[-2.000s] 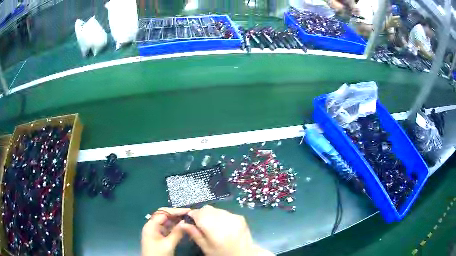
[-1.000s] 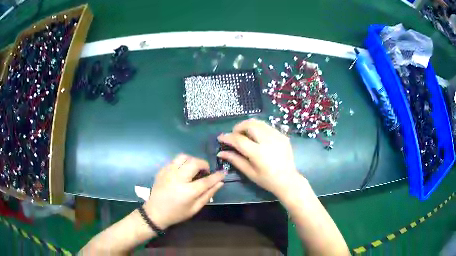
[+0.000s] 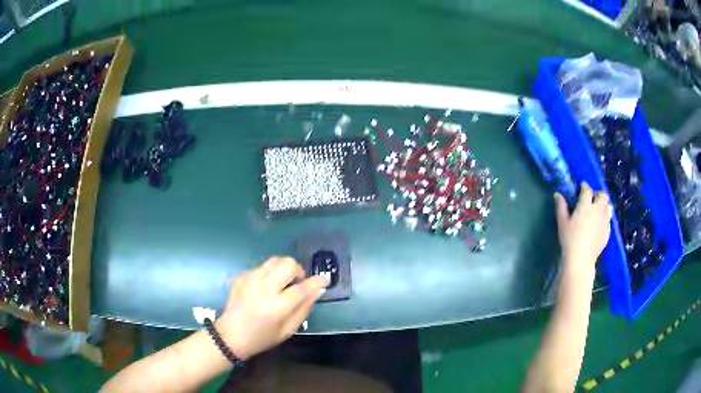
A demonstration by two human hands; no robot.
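Note:
The dark square fixture (image 3: 340, 285) lies on the green mat near the front edge, with a small black housing (image 3: 323, 265) in its recess. My left hand (image 3: 269, 303) is beside it, fingertips on the housing's lower edge. My right hand (image 3: 583, 222) is at the rear black end of the blue electric screwdriver (image 3: 544, 146), which lies beside the blue bin; its fingers hide the grip, so whether they are closed on it is unclear. The screw tray (image 3: 319, 176), partly filled with silvery screws, lies behind the fixture.
A pile of red-wired connectors (image 3: 438, 180) lies right of the tray. Loose black housings (image 3: 154, 146) lie left. A cardboard box (image 3: 86, 207) of wired units stands far left. The blue bin (image 3: 626, 295) with a clear bag (image 3: 603, 88) is at right. A white strip (image 3: 254, 94) runs behind.
My right hand has left the fixture and reached right to the screwdriver. My left hand stays at the fixture. The black housing now shows in the recess. The view has shifted slightly.

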